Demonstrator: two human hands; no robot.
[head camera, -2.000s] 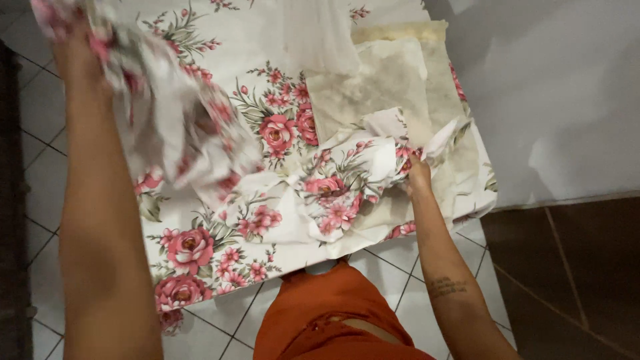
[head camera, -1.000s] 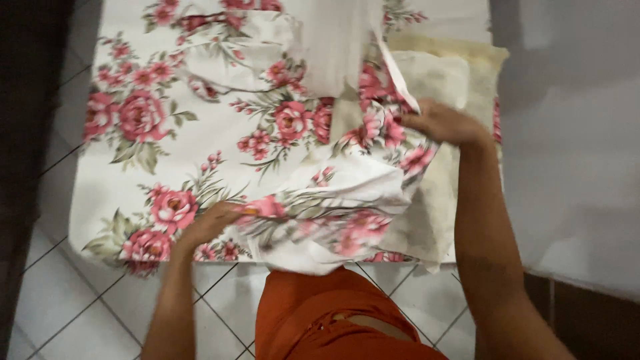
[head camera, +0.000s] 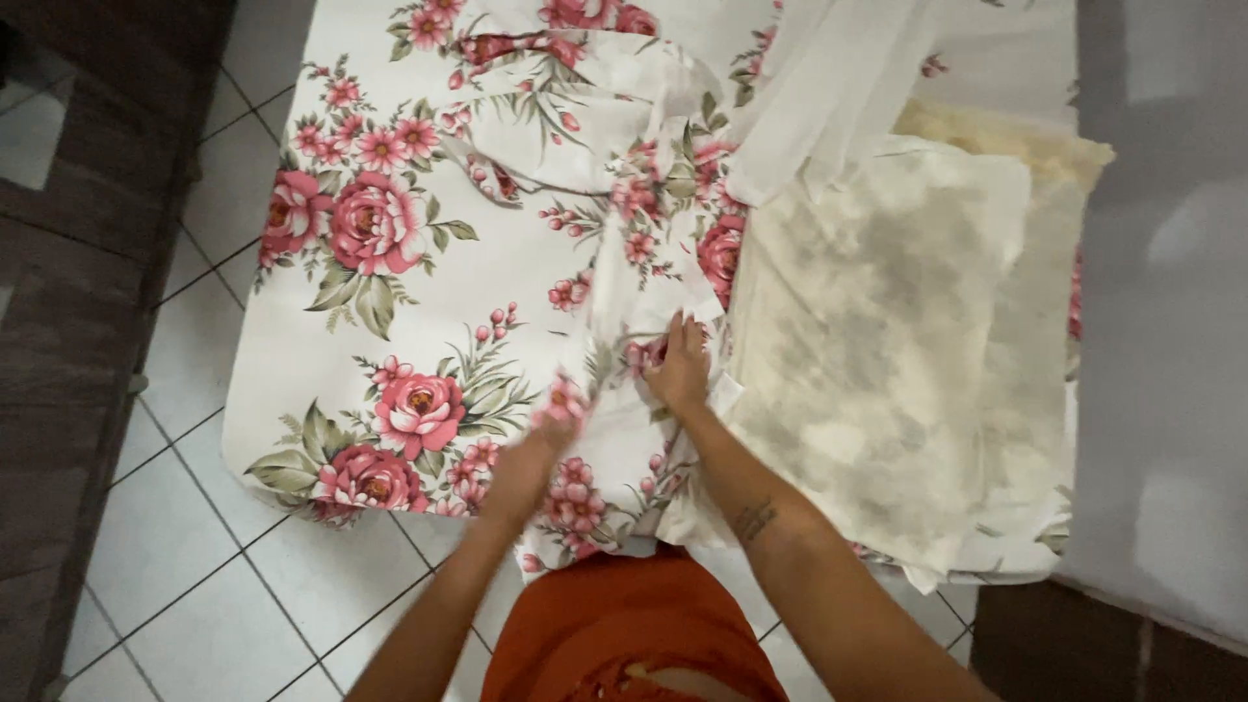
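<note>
Loose floral fabric lies bunched across the middle of a table with a matching floral cover, and hangs over its front edge. My left hand, blurred, is on the left side of this fabric; whether its fingers grip it I cannot tell. My right hand lies on the fabric's right side, fingers pointing away from me and fairly close together; its grip is unclear too. Another crumpled floral piece lies beyond my hands, running into the bunched fabric.
Cream, grey-stained cloths lie layered at the right of the table. Sheer white fabric lies at the back right. A grey wall stands right of the table, and white floor tiles show at the left.
The floral fabric has gone from raised and bunched in my hands to lying lower, lengthwise on the table. My right hand has moved left, off the cream cloths' side. The view has shifted.
</note>
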